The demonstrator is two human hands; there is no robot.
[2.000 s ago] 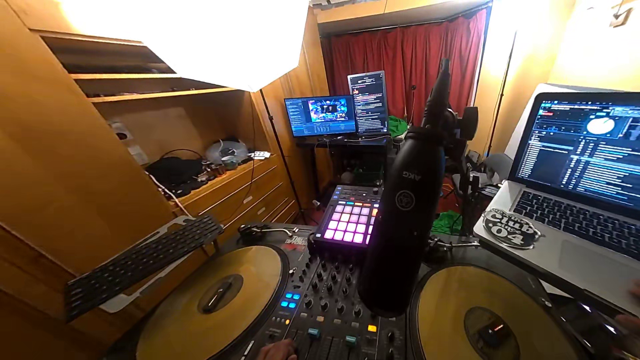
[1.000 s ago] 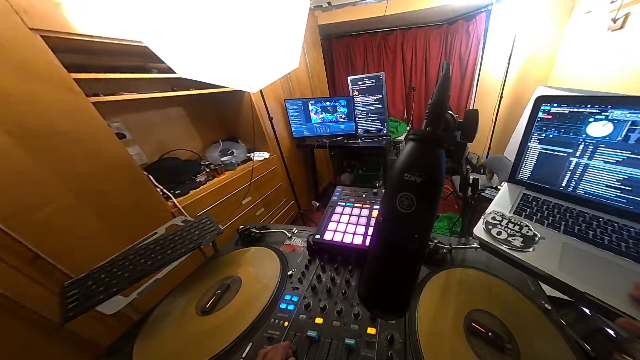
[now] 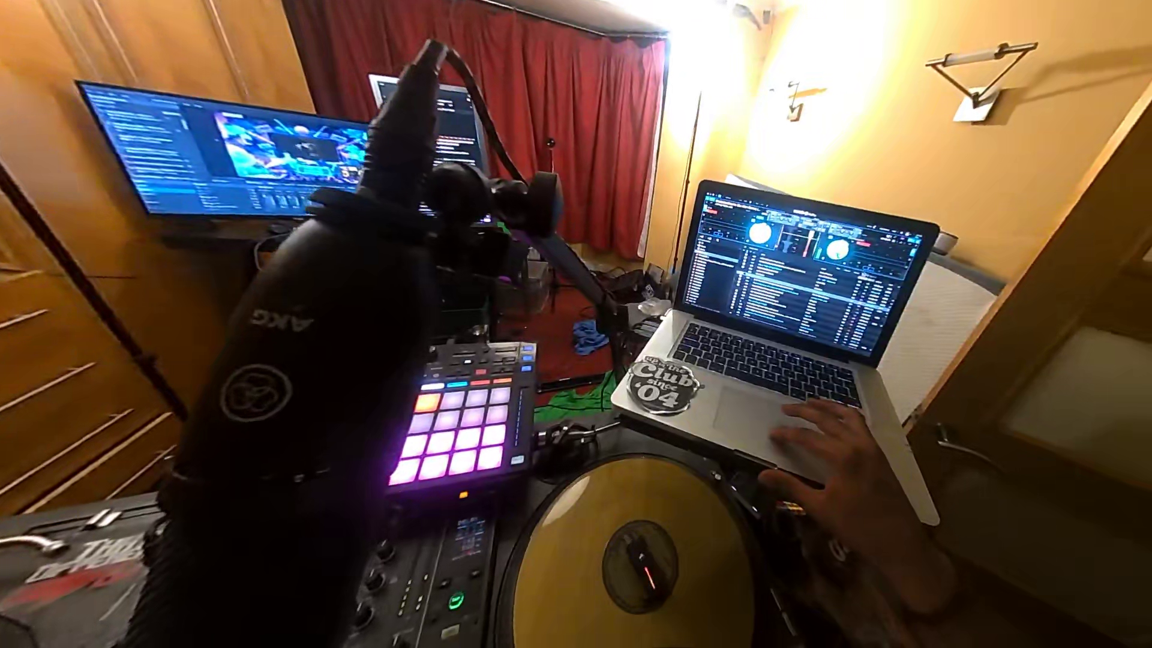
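Note:
My right hand point(image 3: 832, 468) rests with spread fingers over the trackpad and palm rest of a silver laptop point(image 3: 747, 396), holding nothing; its thumb points toward the record. On the laptop screen is DJ software with two round deck displays. A round sticker point(image 3: 663, 385) with lettering lies on the left palm rest. Below the laptop a yellow record point(image 3: 576, 558) sits on a turntable, with a small dark device at its centre. A lit pad controller point(image 3: 463, 432) stands left of it, above the DJ mixer point(image 3: 450, 576). My left hand is out of view.
A large black AKG microphone point(image 3: 306, 387) on a boom arm point(image 3: 567, 270) hides much of the left and centre. Behind stand a monitor point(image 3: 243, 153) and a second screen point(image 3: 459, 126). Part of another turntable point(image 3: 81, 576) shows lower left. A wooden door point(image 3: 1062, 387) is at right.
The view has swung right. My right hand, only partly in view at the right edge before, now lies over the laptop. The hand at the mixer's lower edge has left view.

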